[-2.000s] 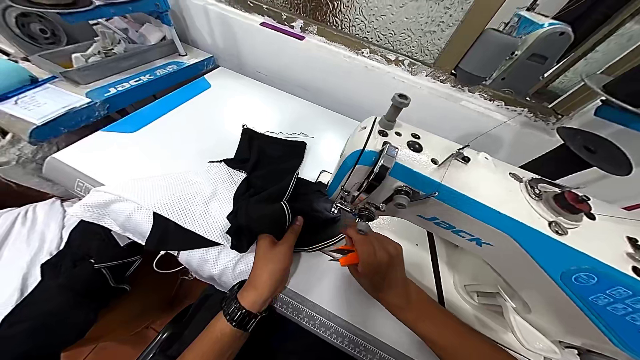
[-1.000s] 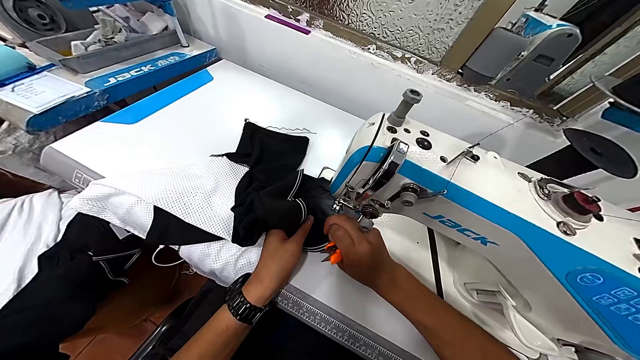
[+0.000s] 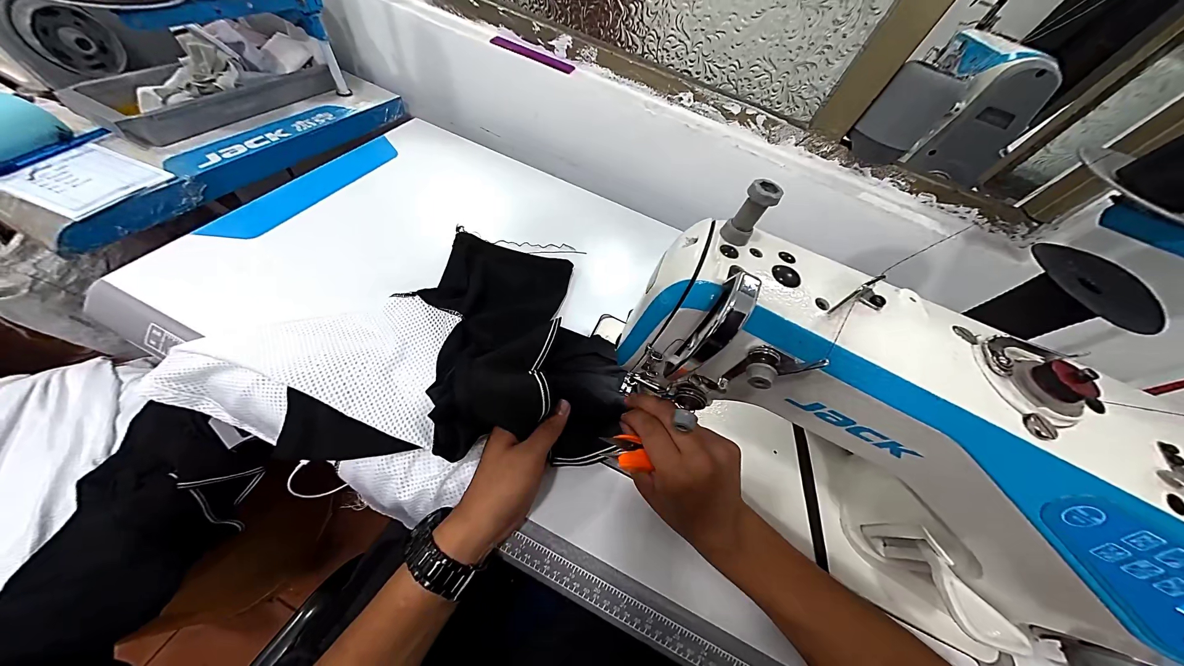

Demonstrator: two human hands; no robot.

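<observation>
Black fabric with white piping (image 3: 504, 361), joined to white mesh fabric (image 3: 370, 356), lies on the sewing table and runs to the needle area of a white and blue Jack sewing machine (image 3: 832, 370). My left hand (image 3: 518, 472), a black watch on its wrist, holds the black fabric's near edge between thumb and fingers. Close to the presser foot (image 3: 638, 384), my right hand (image 3: 689, 462) is closed around orange-handled thread snips (image 3: 634, 453), its fingertips at the cloth. The snips' blades show only partly, over the piping. The needle tip cannot be made out.
A measuring scale (image 3: 610, 583) runs along the table's front edge. More black and white garments (image 3: 102, 490) hang at the left. A grey tray with scraps (image 3: 213, 92) stands on a neighbouring machine table. A thread cone (image 3: 1096, 287) and a white wall (image 3: 592, 139) lie beyond the machine.
My right hand has shifted slightly at the presser foot, and the orange snips have turned in its grip. My left hand keeps holding the black fabric, whose folds near the needle have moved a little.
</observation>
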